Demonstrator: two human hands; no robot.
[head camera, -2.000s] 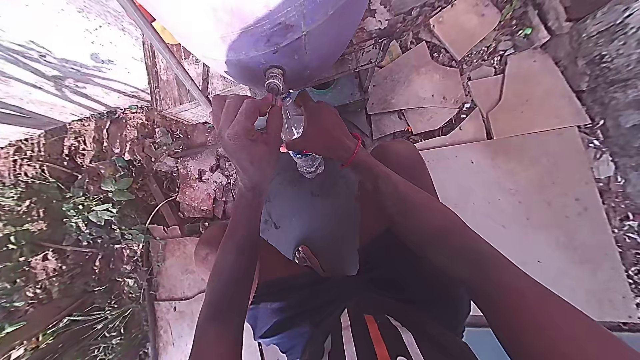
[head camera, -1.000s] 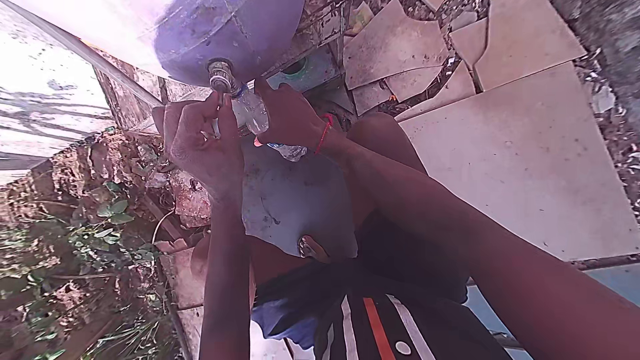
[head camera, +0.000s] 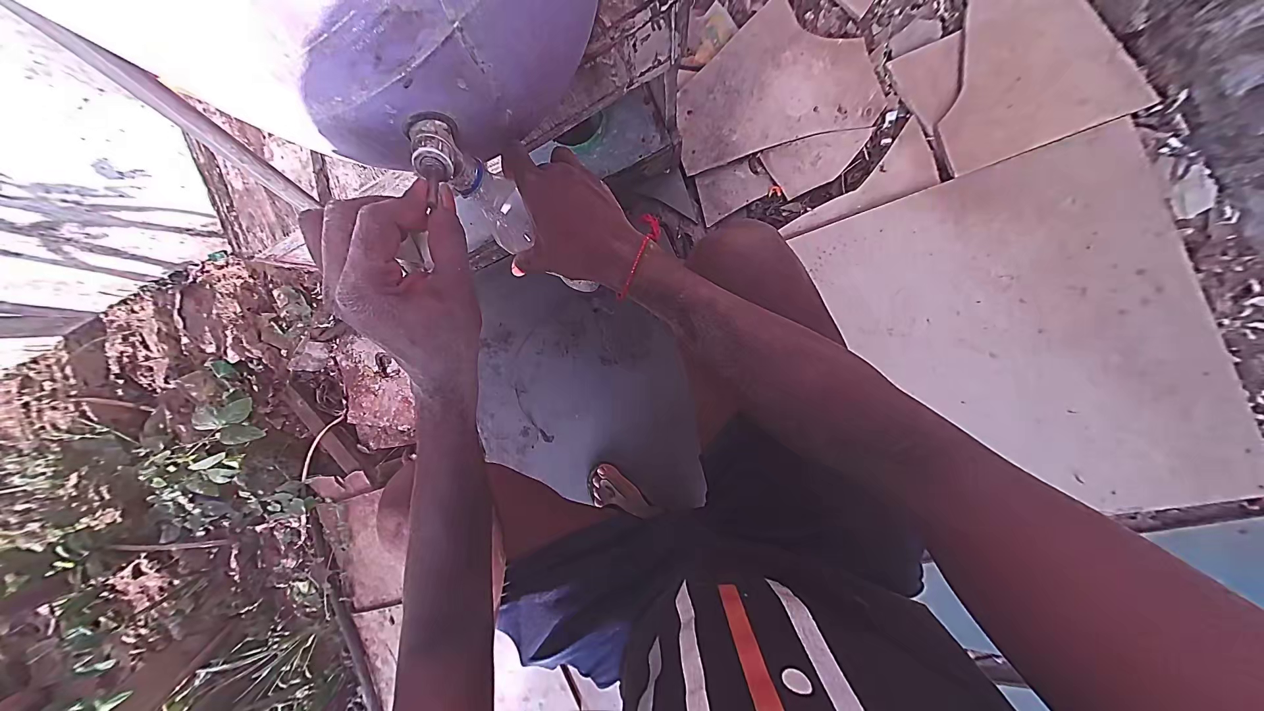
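A purple plastic barrel (head camera: 464, 69) with a metal tap (head camera: 433, 148) low on its side stands at the top. The thumb and forefinger of my left hand (head camera: 395, 267) pinch the tap's small handle. My right hand (head camera: 578, 217), with a red string bracelet at the wrist, is closed around a clear plastic bottle (head camera: 509, 217). The bottle is tilted, its neck with a blue ring close beside the tap; my fingers hide part of it. Whether water runs into it, I cannot tell.
Below the hands lies a grey slab (head camera: 583, 385) with a foot on it. Broken tiles (head camera: 780, 89) and a large pale tile (head camera: 1017, 326) cover the ground at right. Leafy plants (head camera: 232, 420) grow at left, and a pole (head camera: 188, 118) slants across the upper left.
The view has shifted, so the barrel and hands sit further left than two seconds ago. Both hands stay at the tap and the bottle throughout.
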